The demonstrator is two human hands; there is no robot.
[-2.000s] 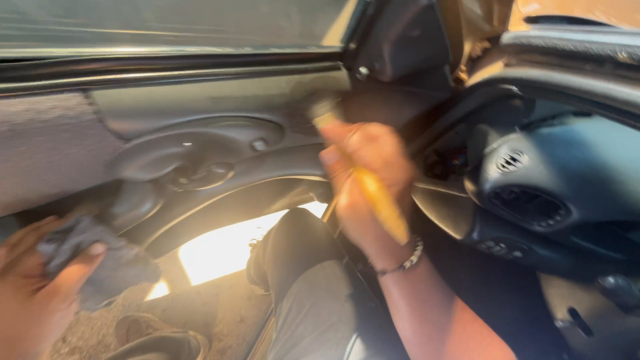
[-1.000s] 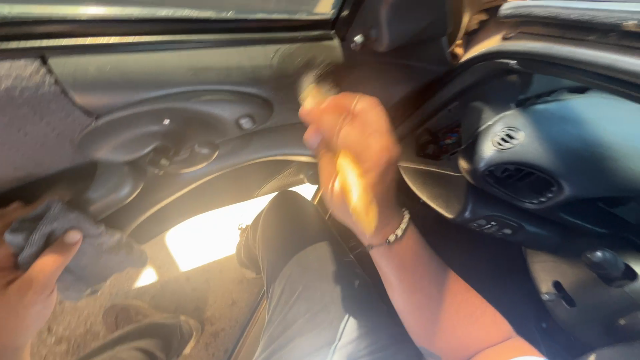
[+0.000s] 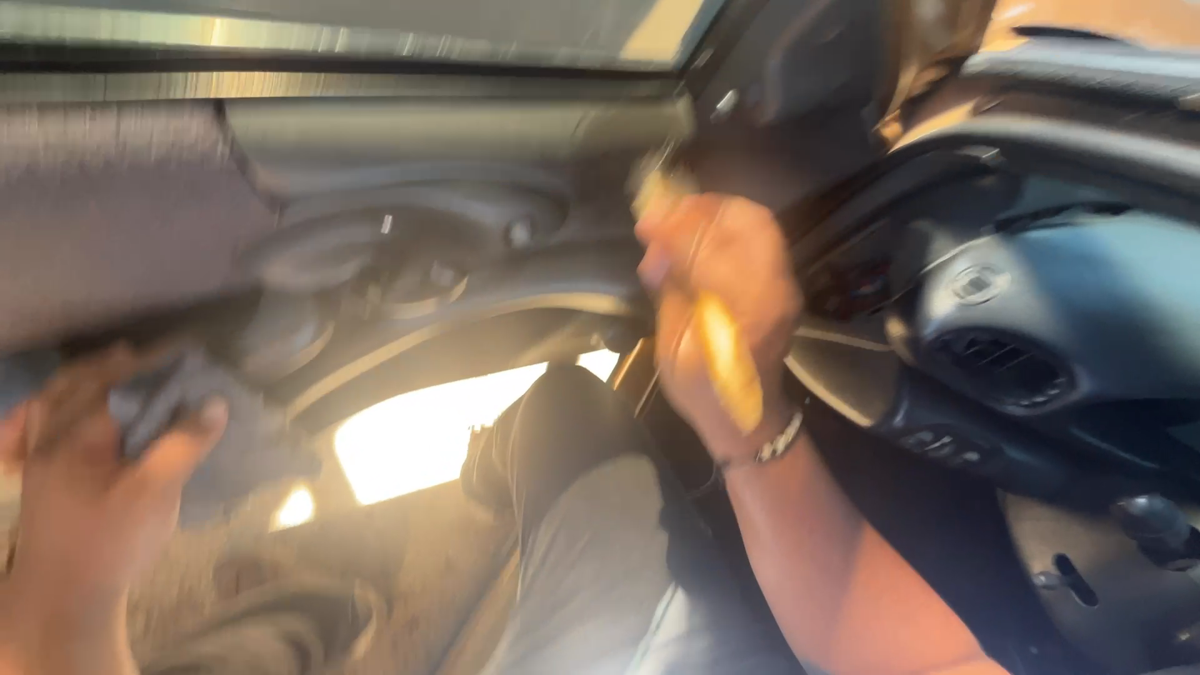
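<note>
Motion blurs the view. My right hand (image 3: 731, 291), with a bracelet at the wrist, is closed around a brush with a yellow handle (image 3: 729, 361). The brush's blurred head points up at the front upper part of a car door's inner panel (image 3: 450, 141); whether it touches the panel cannot be told. At the left edge my left hand (image 3: 112, 450) holds a crumpled grey cloth (image 3: 234, 441), thumb on top, just below the door's armrest and near the inner handle area (image 3: 412, 262).
A dashboard with a round air vent (image 3: 998, 366) lies at the right. The window glass (image 3: 422, 28) runs along the top. My trousered leg (image 3: 600, 525) extends through the door opening, over sunlit ground (image 3: 422, 431).
The right hand holds the brush near the door's front upper corner in all frames, shifting slightly. The left hand keeps the grey cloth. The view has shifted somewhat.
</note>
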